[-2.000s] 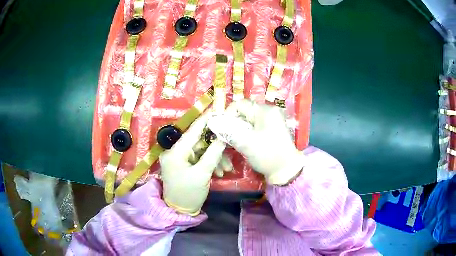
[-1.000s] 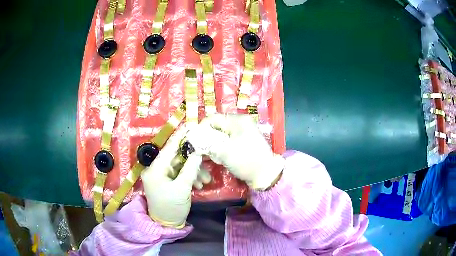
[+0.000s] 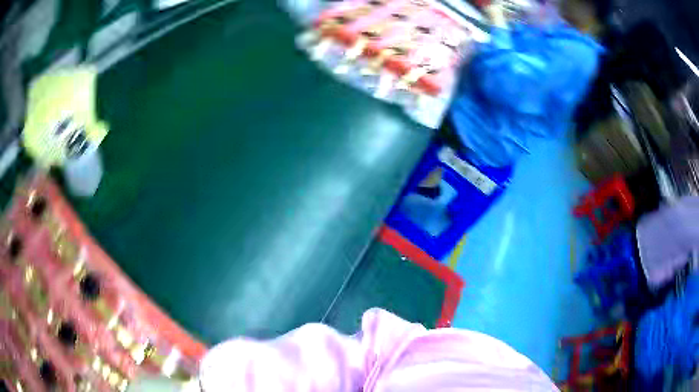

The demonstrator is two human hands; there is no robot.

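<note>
The red-orange watch tray [image 3: 123, 295] lies at the lower left, cut off by the edge. Blurred gold-tone watches with round black heads, one of them a watch head [image 3: 90, 285], lie on it. My pink right sleeve [image 3: 306, 360] crosses the bottom. A pale patch at its left end, over the tray's edge, looks like part of my gloved right hand [image 3: 157, 384]; its fingers and anything in them cannot be made out. My left hand is out of the picture.
The green bench top [image 3: 230, 168] spans the middle. A second tray of watches [image 3: 383, 46] is at the top. Yellow material [image 3: 61, 111] lies left. Beyond the bench are a blue bin [image 3: 437, 203], blue-clad person [image 3: 521, 84], red-rimmed container [image 3: 452, 295] and blue floor.
The view has swung right and tilted. The tray has shifted to the lower left. My left hand has left the picture, and mostly my right sleeve shows.
</note>
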